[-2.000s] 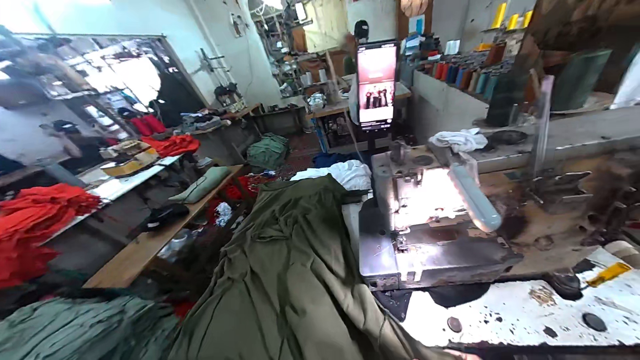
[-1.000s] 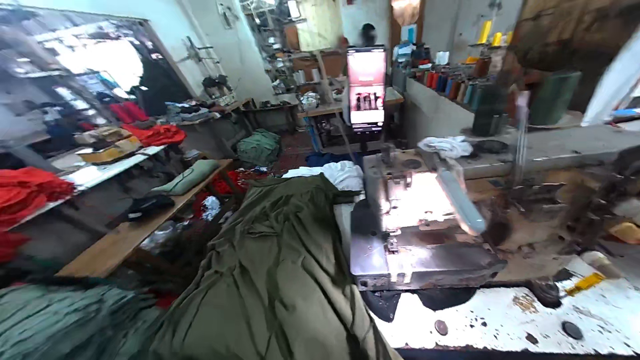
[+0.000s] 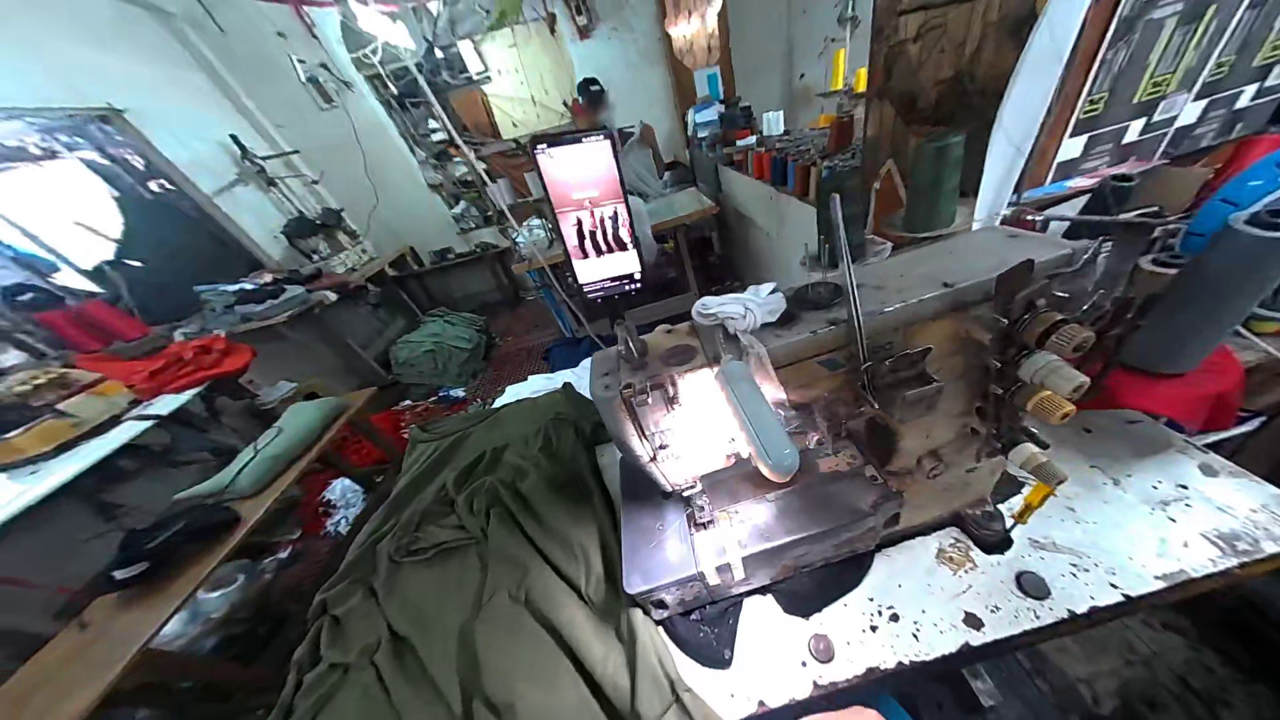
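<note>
A patch of skin (image 3: 845, 713), perhaps part of my right hand, shows at the bottom edge beside something blue (image 3: 888, 704); what it touches is hidden. My left hand is out of view. Dark olive fabric (image 3: 500, 560) lies heaped and draped along the left side of an industrial sewing machine (image 3: 920, 400). Its lamp lights the needle area and the metal bed plate (image 3: 790, 515). No fabric shows under the presser foot (image 3: 700, 510). A white cloth (image 3: 740, 308) rests on the machine head.
A phone (image 3: 590, 215) with a lit screen stands behind the machine. A yellow-handled tool (image 3: 1033, 502) is on the worn white table (image 3: 930, 620). At left is a wooden bench (image 3: 200, 580) with a green cushion-like bundle (image 3: 265, 450). A person (image 3: 592, 95) is partly visible in back.
The view has shifted, showing more of the machine's right side. The skin patch at the bottom edge is visible now and was not one second ago. The olive fabric stays beside the machine.
</note>
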